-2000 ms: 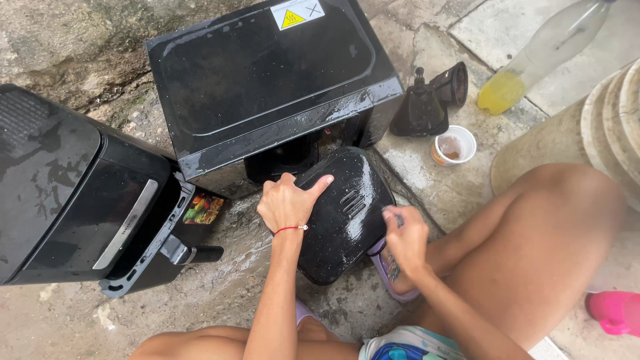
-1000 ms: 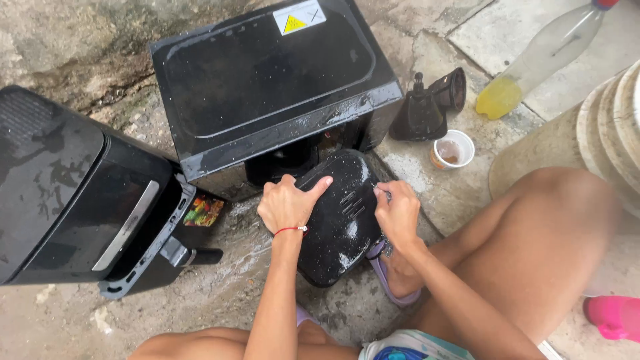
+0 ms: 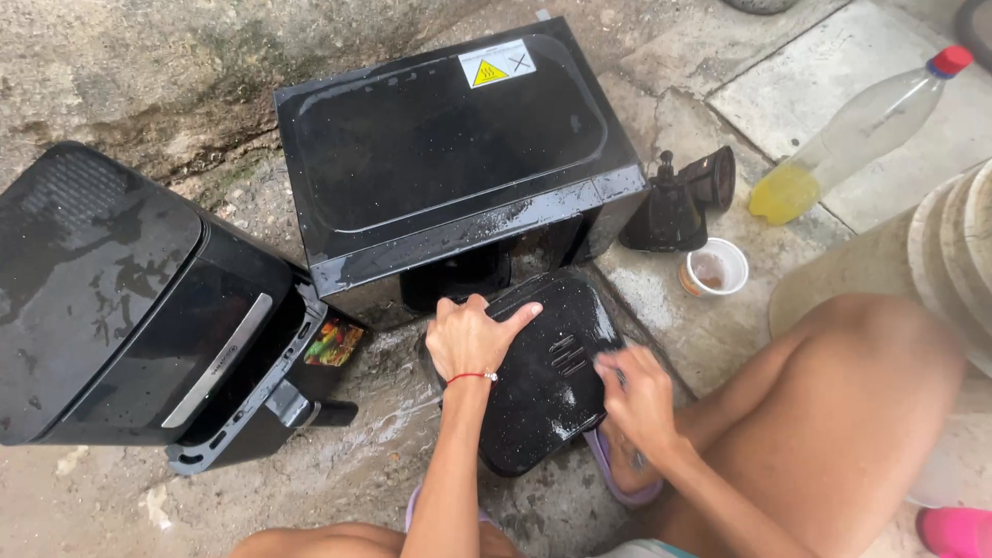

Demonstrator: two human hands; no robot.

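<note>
A black, wet panel with rounded corners and several slots (image 3: 542, 403) is tilted in front of a black boxy appliance (image 3: 457, 147). My left hand (image 3: 473, 337), a red bracelet at its wrist, grips the panel's upper left edge, thumb spread over its face. At the panel's right edge, my right hand (image 3: 635, 391) pinches a small greyish thing, blurred and mostly hidden by the fingers, likely a scouring pad. White specks and wet streaks show on the panel.
A black air fryer (image 3: 155, 310) with its drawer partly out stands at left. At right are a black plastic part (image 3: 670, 209), a small white cup (image 3: 713, 267), a bottle with yellow liquid (image 3: 852, 139) and pale buckets (image 3: 868, 240). A pink object (image 3: 957, 531) lies lower right.
My right hand has shifted along the panel's right edge, lower than a second ago. My left hand keeps its hold on the panel.
</note>
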